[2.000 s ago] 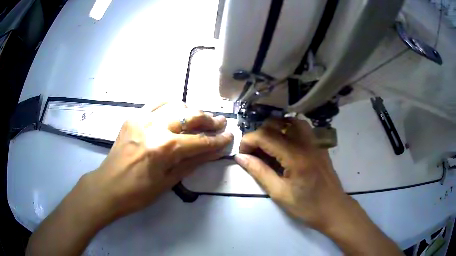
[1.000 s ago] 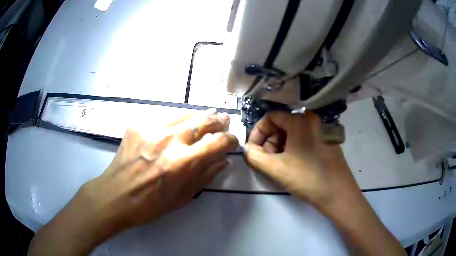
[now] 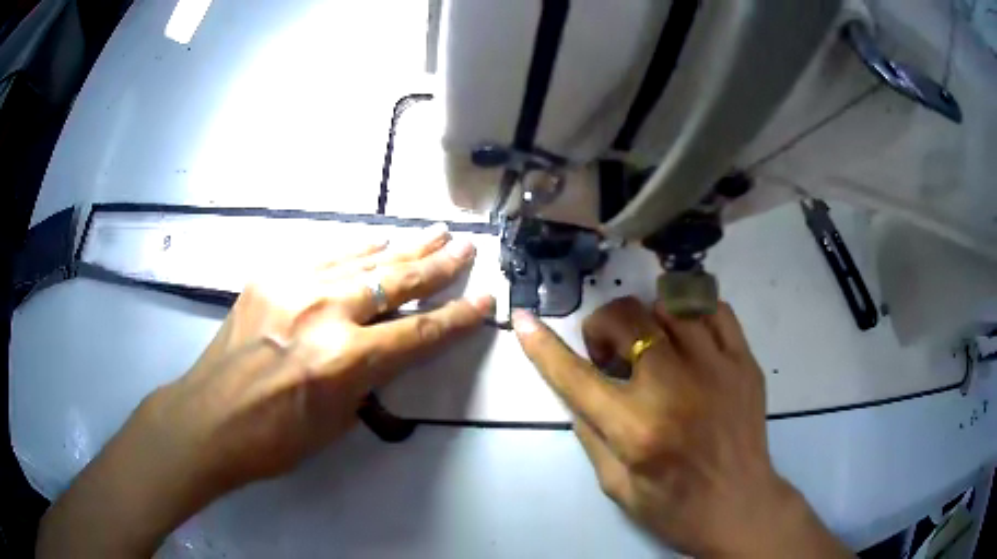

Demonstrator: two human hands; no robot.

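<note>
A white template [image 3: 208, 249] lies on the table, with a dark fabric strip [image 3: 279, 215] showing as a border along its long edges. Its right end is at the presser foot [image 3: 514, 253], under the machine head. My left hand [image 3: 328, 328] lies flat on the template with fingers spread, just left of the foot. My right hand [image 3: 667, 404] is right of and below the foot. Its index fingertip touches the template's near right corner, and the other fingers are curled. Nothing shows in its grip.
The cream sewing machine head [image 3: 590, 98] fills the upper right. A brass-coloured knob [image 3: 687, 293] hangs right of the foot. Black thread snips [image 3: 840, 264] lie further right. Another dark band [image 3: 49, 257] is at the template's left end. The white machine table [image 3: 328, 502] lies underneath.
My right hand has drawn back from beside the foot, down and right, and its index finger now points at the corner. The metal plate by the foot is uncovered. The whole view has shifted slightly.
</note>
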